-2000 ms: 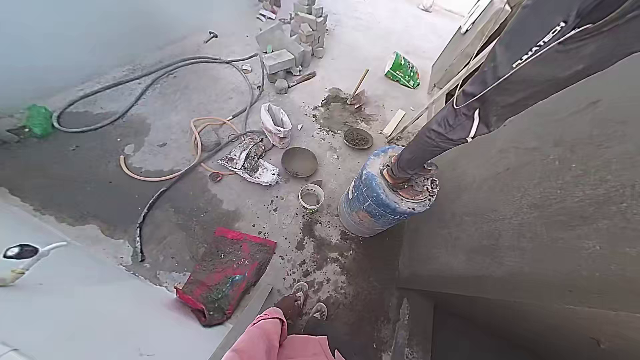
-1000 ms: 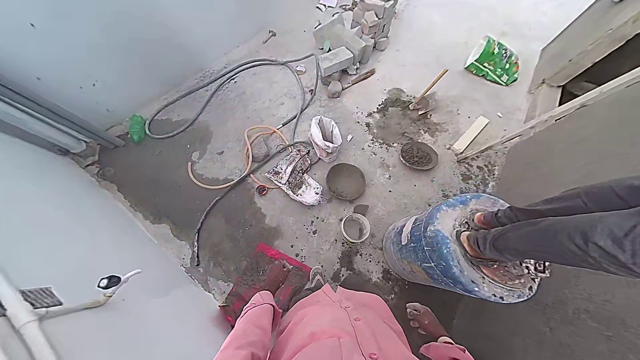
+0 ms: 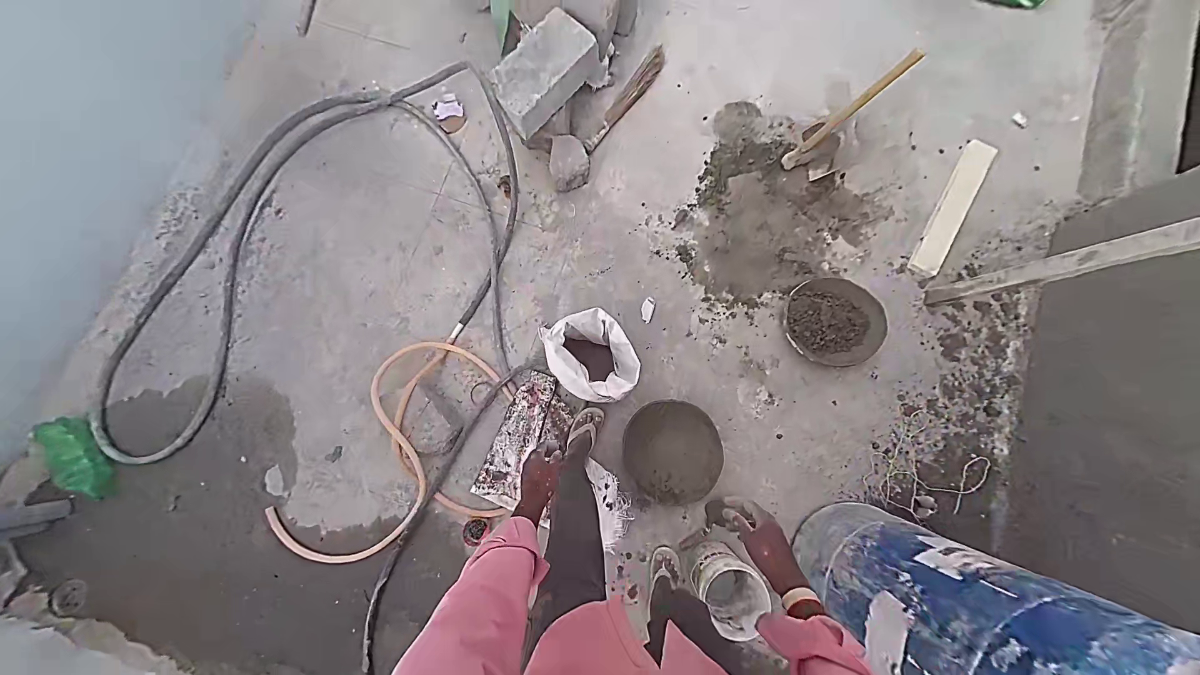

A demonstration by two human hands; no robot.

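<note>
My left hand (image 3: 539,476) hangs beside my leg, over a dirty torn sack (image 3: 516,436) on the floor; its fingers look curled, and whether they hold anything is unclear. My right hand (image 3: 757,530) is above a white bucket (image 3: 731,591), close to a small dark trowel-like tool (image 3: 705,525); its grip on the tool is not clear. A round pan of grey slurry (image 3: 673,452) lies ahead of my feet. Beyond the torn sack stands an open white sack of dark powder (image 3: 591,356). A pan of wet mortar (image 3: 834,322) is farther right.
A blue drum (image 3: 975,591) lies along the lower right. Grey hose (image 3: 234,253) and orange hose (image 3: 403,441) loop on the left. Concrete blocks (image 3: 546,70), a brush (image 3: 630,94), a wooden-handled tool (image 3: 858,105) and a board (image 3: 954,208) are farther away.
Both my hands now show, low in the view, with the right near the bucket. The view has moved closer over the floor. The other person's legs on the drum are out of view.
</note>
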